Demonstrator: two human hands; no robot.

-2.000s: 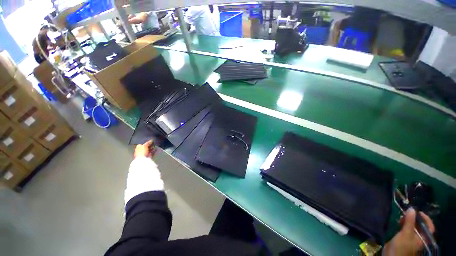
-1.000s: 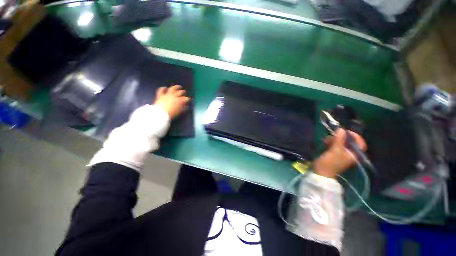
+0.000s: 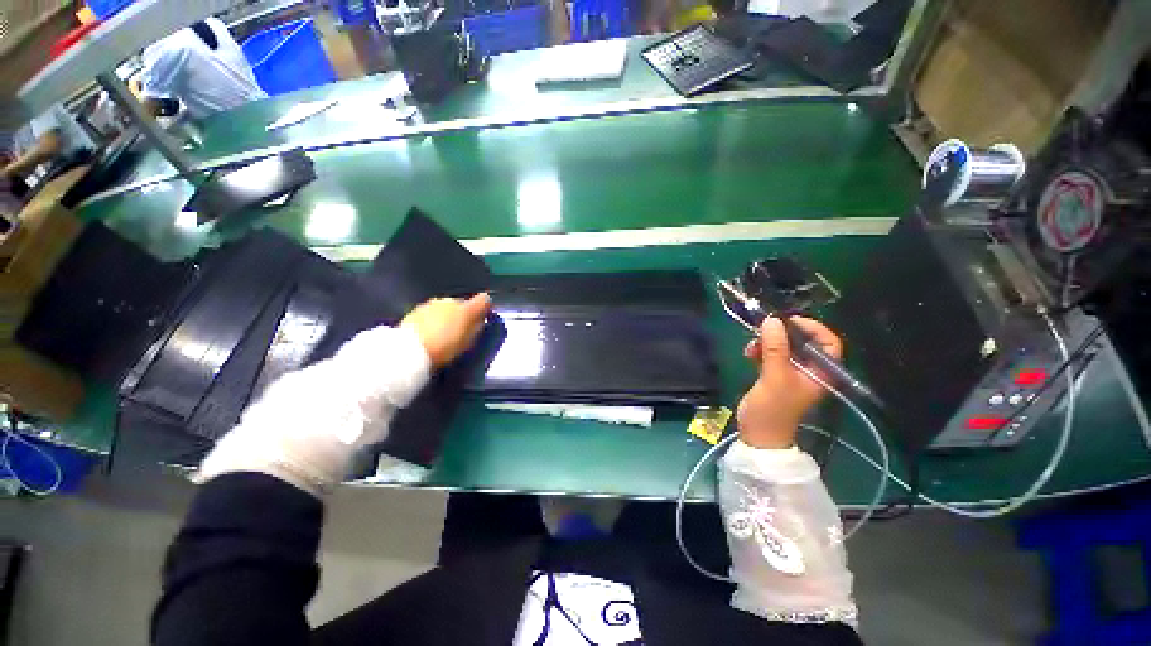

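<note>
A stack of glossy black panels (image 3: pixel 606 341) lies in front of me, with a pale strip below its front edge. My left hand (image 3: pixel 451 328) is shut on a tilted black panel (image 3: pixel 423 259) at the stack's left end. A side pile of fanned black panels (image 3: pixel 240 331) lies at the left. My right hand (image 3: pixel 793 372) holds the pen-like soldering iron (image 3: pixel 836 366), its front end at the small black iron stand (image 3: pixel 780 285) right of the stack. Whether the tip touches the stand I cannot tell.
The soldering station (image 3: pixel 997 410) with red displays stands at the right, its pale cable looping around my right wrist. A solder reel (image 3: pixel 974 167) and round-grilled fan (image 3: pixel 1070 212) are behind it. A yellow label (image 3: pixel 709 424) lies near the stack's front-right corner. A person (image 3: pixel 200 70) is at the far left.
My view has turned right. My left hand has moved from the side pile towards the stack with a panel, now tilted. My right hand still holds the iron by the stand.
</note>
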